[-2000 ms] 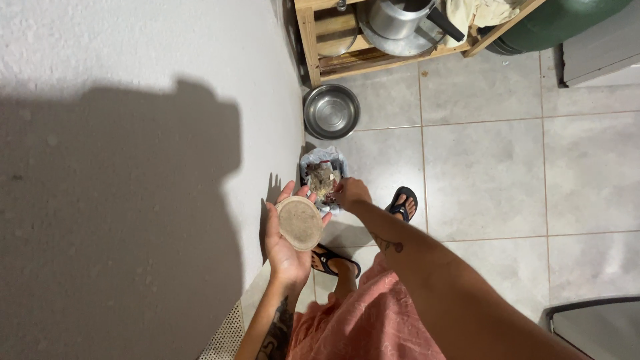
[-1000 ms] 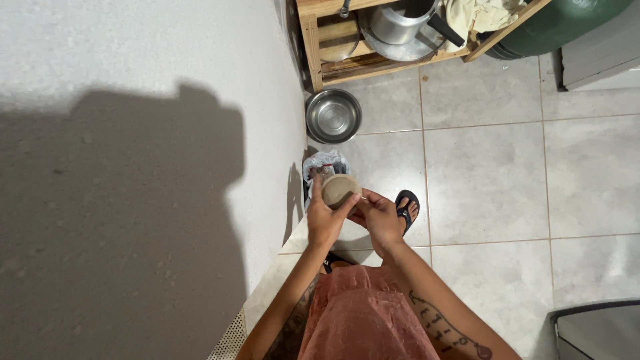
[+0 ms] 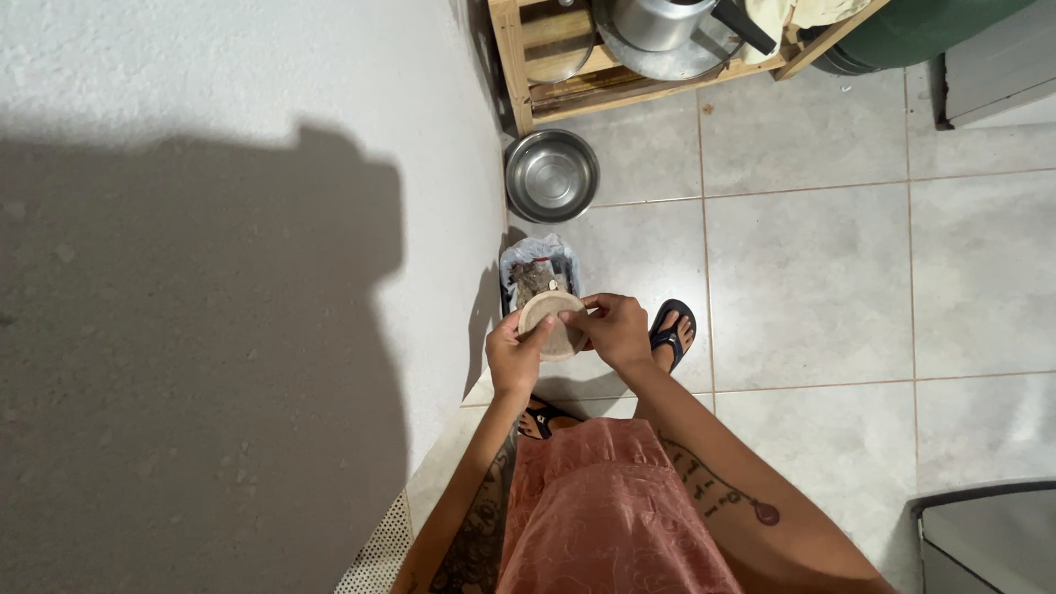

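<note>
A round, shallow beige disc (image 3: 563,340) with a paler rim is held between both hands, over the near edge of a small bin (image 3: 575,268). The bin has a pale plastic liner and holds mixed waste. My left hand (image 3: 516,355) grips the disc's left edge, its thumb lying on the face. On the other side, my right hand (image 3: 619,330) pinches the right edge, with thumb and fingertips at the disc. What the disc is made of, I cannot tell.
A steel bowl (image 3: 553,176) stands on the tiled floor beyond the bin. Behind it is a wooden shelf (image 3: 521,82) carrying a metal pot (image 3: 660,25). A rough white wall (image 3: 445,247) rises on the left. My sandalled feet (image 3: 675,334) stand near the bin.
Two seconds ago the left hand held the disc alone, while the right hand was at the bin. The right hand has since come to the disc, and both hold it over the bin's edge.
</note>
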